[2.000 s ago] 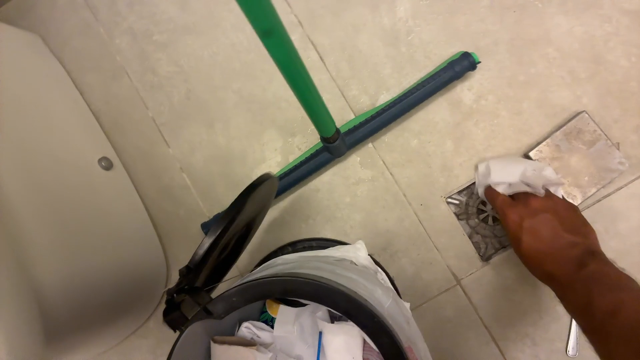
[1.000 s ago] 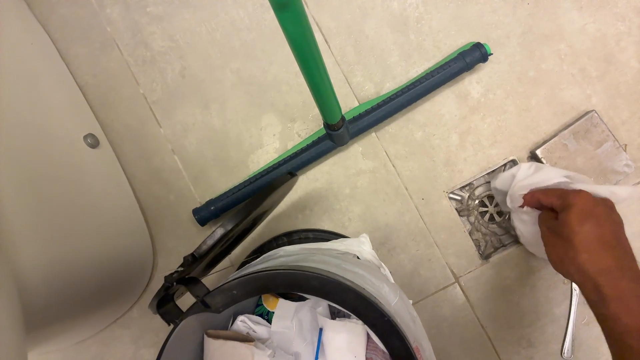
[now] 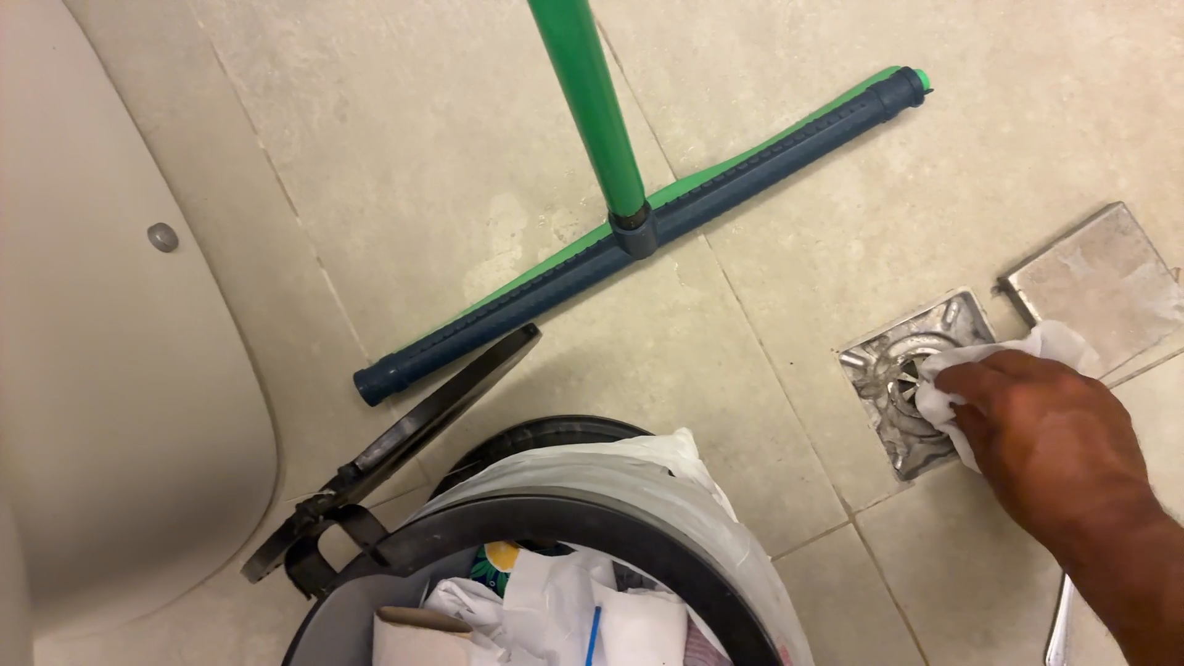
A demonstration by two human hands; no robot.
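At the right, my right hand [image 3: 1045,425] grips crumpled white paper [image 3: 1064,340] and presses it over the right side of a square metal floor drain [image 3: 874,370]. The slotted centre of the drain partly shows beside the paper. Just beyond the drain, a square drain cover with a metal edge [image 3: 1101,277] lies on the tiles, its near corner hidden by the paper and hand. Below my wrist, part of a shiny metal utensil handle [image 3: 1060,620] rests on the floor. My left hand is out of view.
A squeegee with a green pole [image 3: 592,111] and dark blue head [image 3: 768,165] stands on the tiled floor. In front is a lined waste bin [image 3: 592,513] holding paper and a cardboard tube [image 3: 421,638], its black lid [image 3: 435,407] raised. A pale toilet base [image 3: 120,370] curves along the left.
A second ago the paper hung loosely to the right of the drain's centre; it is now bunched in my right hand against the drain. The squeegee and bin have stayed in place.
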